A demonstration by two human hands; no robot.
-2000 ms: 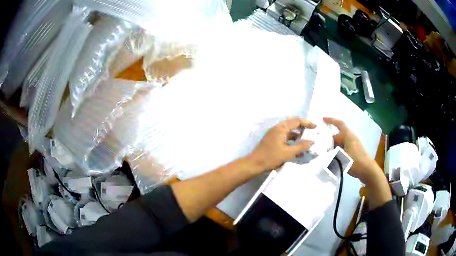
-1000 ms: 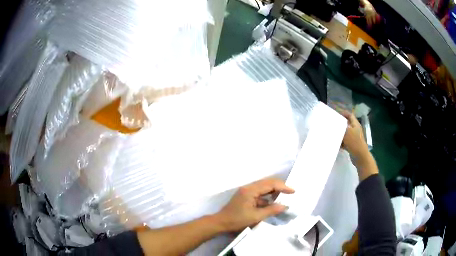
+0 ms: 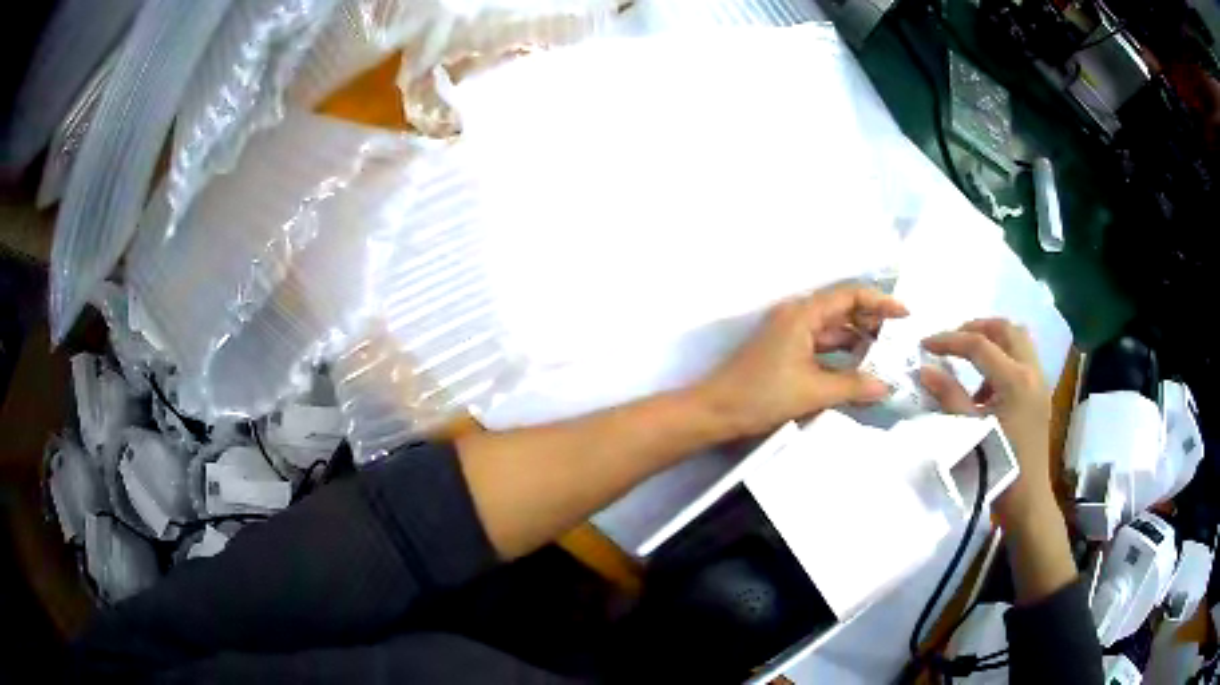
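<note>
A white security camera lies in front of me with its black front facing me. A thin black cable runs out of its square bracket opening. My left hand and my right hand are close together just beyond the camera. Between their fingertips is a small, pale, crinkled thing, washed out by glare. I cannot tell what it is.
A glaring white sheet lies beyond my left arm. Clear air-column bags are heaped at left, above bagged cameras. Unwrapped white cameras stand at right. A dark green bench is behind.
My right hand has come back from the far end of a long white strip to beside my left hand. The small pale thing now shows between them. The view has shifted, showing more of the camera.
</note>
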